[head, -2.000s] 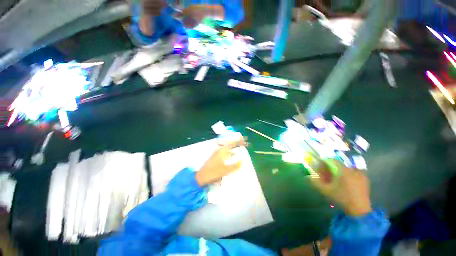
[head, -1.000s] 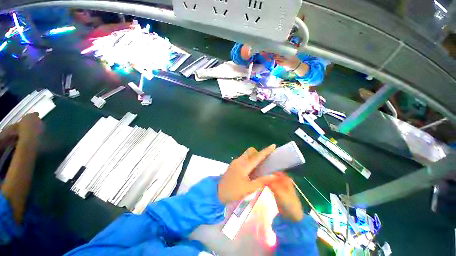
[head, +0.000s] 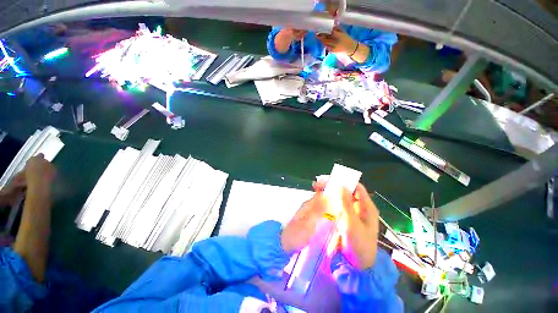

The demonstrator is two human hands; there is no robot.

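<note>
My left hand (head: 306, 223) and my right hand (head: 362, 229) are close together over the white work sheet. Both hold a long narrow white sleeve (head: 344, 178), tilted, its upper end sticking out above the fingers. A glow of orange, pink and purple shows between the hands and along the sleeve's lower part; the lit LED strip itself is mostly hidden by the fingers and glare. The white work sheet (head: 257, 205) shows left of my left hand. The stack of empty sleeves (head: 156, 198) lies left of the sheet.
A flashing pile of LED units (head: 450, 250) lies at the right. Two filled sleeves (head: 404, 156) lie beyond. Other glowing heaps (head: 150, 61) are across the table. A person's hands (head: 342, 46) are opposite; another person's hand (head: 38, 177) is at left. Grey frame bars (head: 502, 189) cross the right side.
The white sleeve between my hands has turned from lying slanted to more upright. My right hand has come from the LED pile to my left hand. The camera view has shifted.
</note>
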